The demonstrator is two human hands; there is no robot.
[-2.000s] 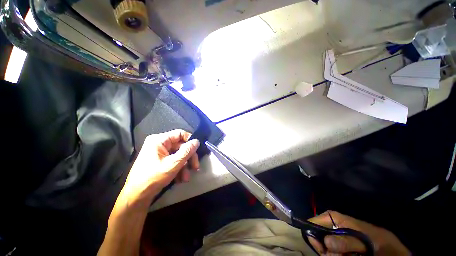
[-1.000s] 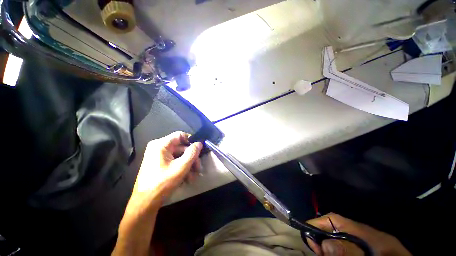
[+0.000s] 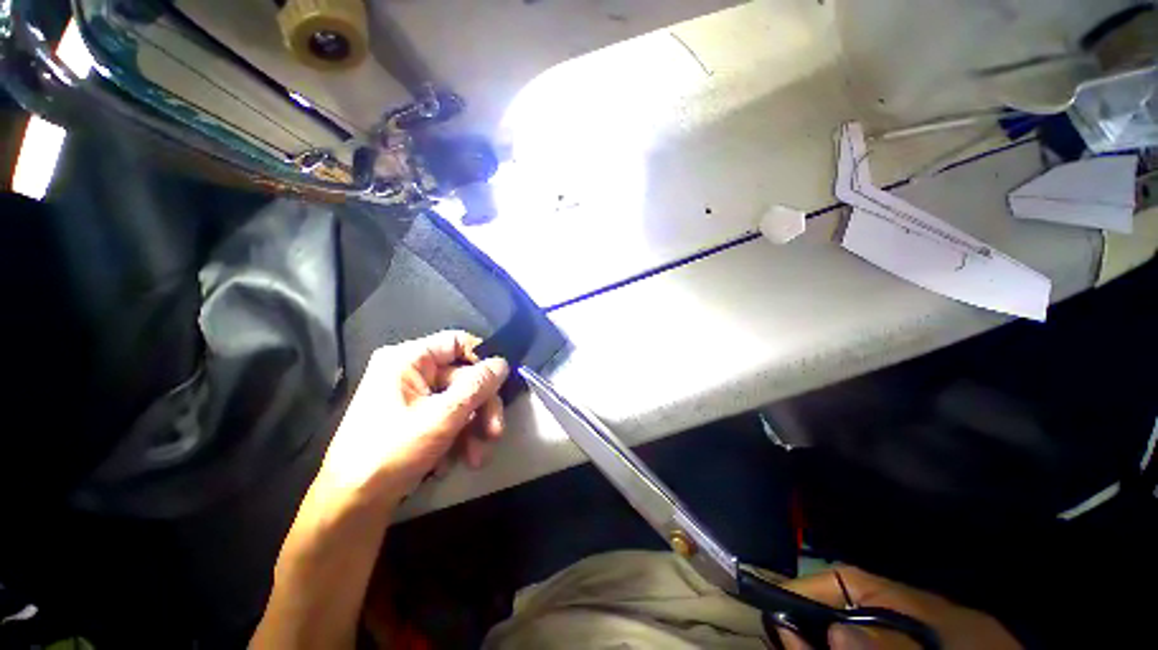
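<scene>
The dark faced edge (image 3: 476, 282) of the black garment runs from the presser foot (image 3: 472, 197) to a square corner on the pale machine bed. My left hand (image 3: 425, 413) pinches the fabric near that corner between thumb and fingers. My right hand (image 3: 876, 610), partly cut off by the bottom edge, holds the tailor's shears (image 3: 635, 480) by their black handles. The blades look closed, and their tips touch or nearly touch the fabric beside my left fingertips. Shiny lining (image 3: 260, 305) lies crumpled at the left.
The machine head with a brass-coloured knob (image 3: 325, 33) is at the upper left. A small white chip (image 3: 784, 225), a white paper template (image 3: 946, 267) and a smaller white piece (image 3: 1077, 194) lie on the bed at the right. The bed's front edge crosses above my lap.
The view has shifted slightly. My left hand and the shear tips have moved only a little at the corner. Both hands keep their holds.
</scene>
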